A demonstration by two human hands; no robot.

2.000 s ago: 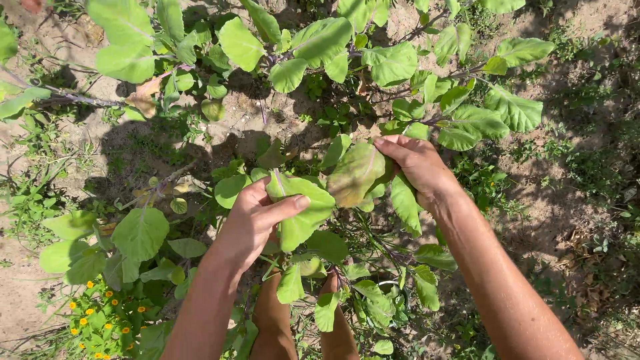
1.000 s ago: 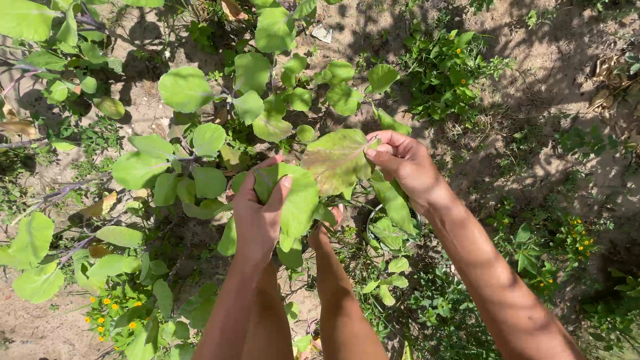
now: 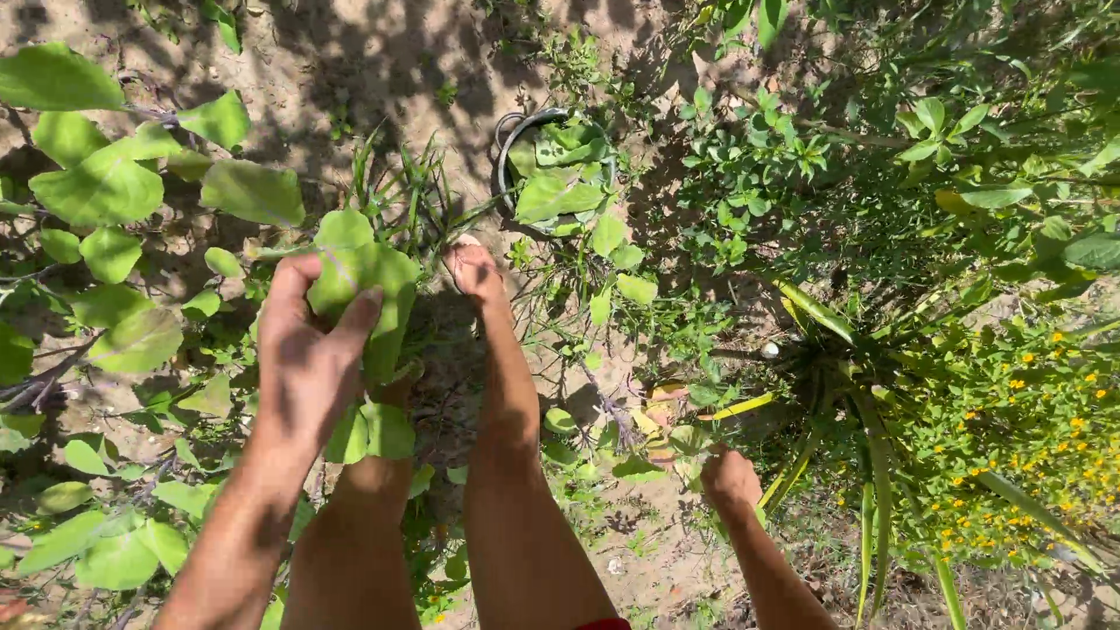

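My left hand [image 3: 311, 350] pinches several broad green leaves [image 3: 367, 280] between thumb and fingers, left of my legs. Well to the right and lower, my right hand [image 3: 732, 479] is closed beside a discoloured, yellowish-pink leaf [image 3: 667, 420]; its fingers are partly hidden, so whether it holds that leaf cannot be told. Ahead of my bare foot, a round metal-rimmed container [image 3: 505, 171] with a ring-shaped handle stands on the soil, with picked green leaves [image 3: 560, 184] in it.
Broad-leaved plants [image 3: 96, 184] with purplish stems grow at the left. At the right stand a spiky long-leaved plant [image 3: 875, 437], yellow flowers [image 3: 1032, 420] and dense greenery. My bare foot [image 3: 474, 267] is on sandy soil with low weeds.
The view has swung right, bringing the container into sight. My right hand has moved away from my left, down and to the right. The left still holds leaves.
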